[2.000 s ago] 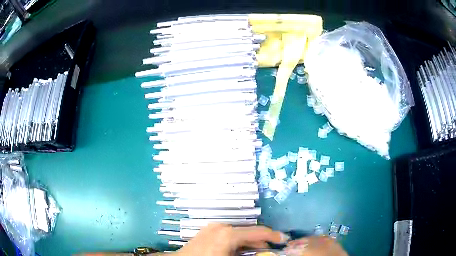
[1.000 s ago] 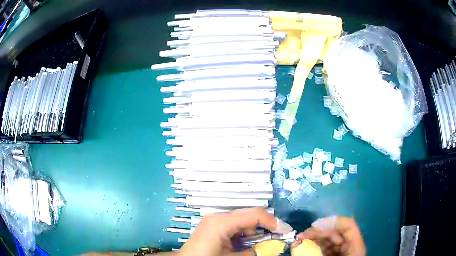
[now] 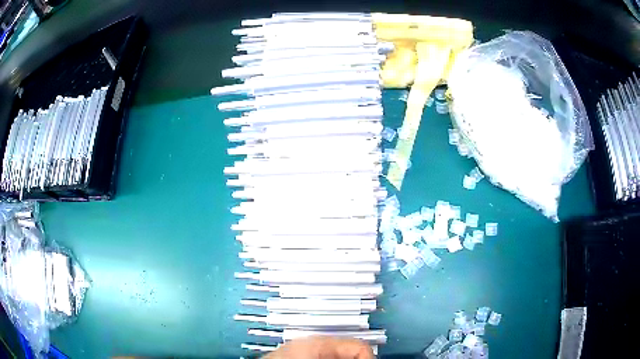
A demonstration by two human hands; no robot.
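Note:
A tall stack of white-silver slide shafts [image 3: 309,161] lies side by side on the green mat, thinner tips to the left. My left hand [image 3: 319,348] shows only as its back and knuckles at the bottom edge, over the stack's lower end; its fingertips and anything in them are cut off. My right hand is out of the picture. Tiny clear end caps [image 3: 421,235] lie in a loose pile right of the stack. A smaller group of clear caps [image 3: 467,336] lies near the bottom edge.
A yellow strip [image 3: 414,133] and bundle lie upper right of the stack, beside a clear bag of end caps [image 3: 509,126]. Black parts trays with rods stand at left [image 3: 119,133] and right [image 3: 581,273]. A bag of rods [image 3: 60,280] lies at the left edge.
My left hand has moved down, mostly out of the picture. My right hand has left the picture, uncovering the lower group of caps and the lower shafts.

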